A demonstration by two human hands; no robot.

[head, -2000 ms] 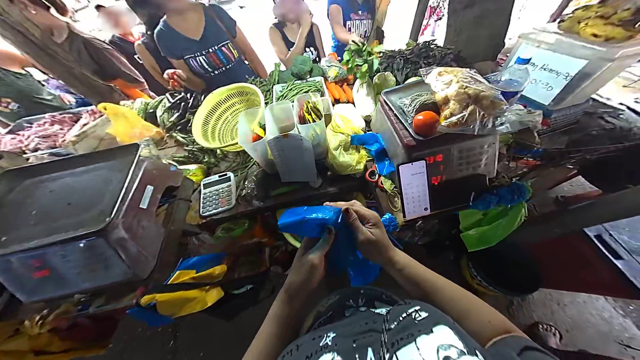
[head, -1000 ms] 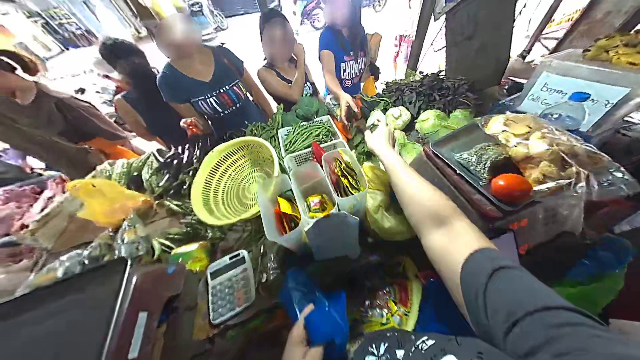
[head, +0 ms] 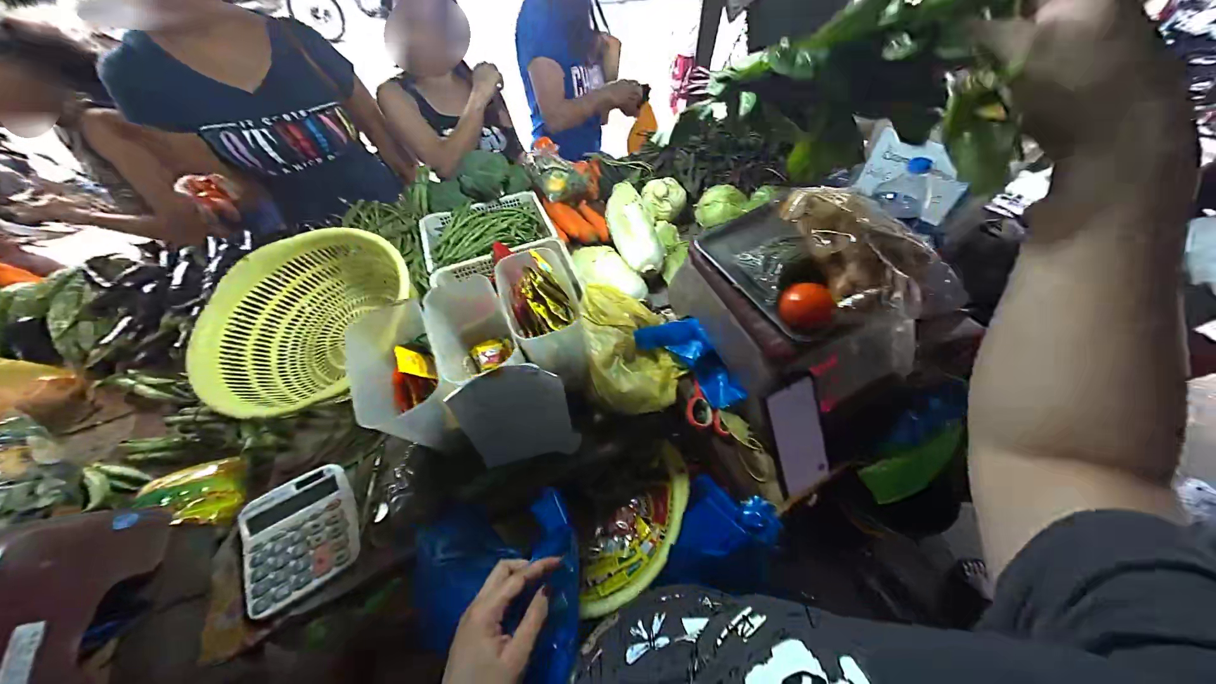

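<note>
My right hand [head: 1073, 76] is raised at the upper right, closed on a bunch of leafy greens [head: 855, 76] that hangs over the back of the stall. Low in the middle, my left hand [head: 503, 617] holds a blue plastic bag [head: 560, 570] between its fingers. Just right of that bag stands a round yellow tray [head: 679, 503] of small packets. A weighing scale [head: 693, 323] at centre right carries a red tomato [head: 806, 306] and a clear plastic bag with pale brown contents [head: 845, 247]. The greens are blurred, and part of the blue bag is hidden by my left hand.
A yellow basket [head: 285, 323], plastic containers [head: 465, 332] of packets and a calculator [head: 299, 541] lie left of centre. Green beans [head: 484, 233], carrots [head: 575, 220] and cabbages [head: 722, 204] sit behind. Red-handled scissors [head: 701, 413] and a phone [head: 798, 437] are near the scale. Several people stand across the stall.
My right hand has moved from the vegetables at the back to the upper right, and leafy greens now show in it. My left hand stays low at the blue bag.
</note>
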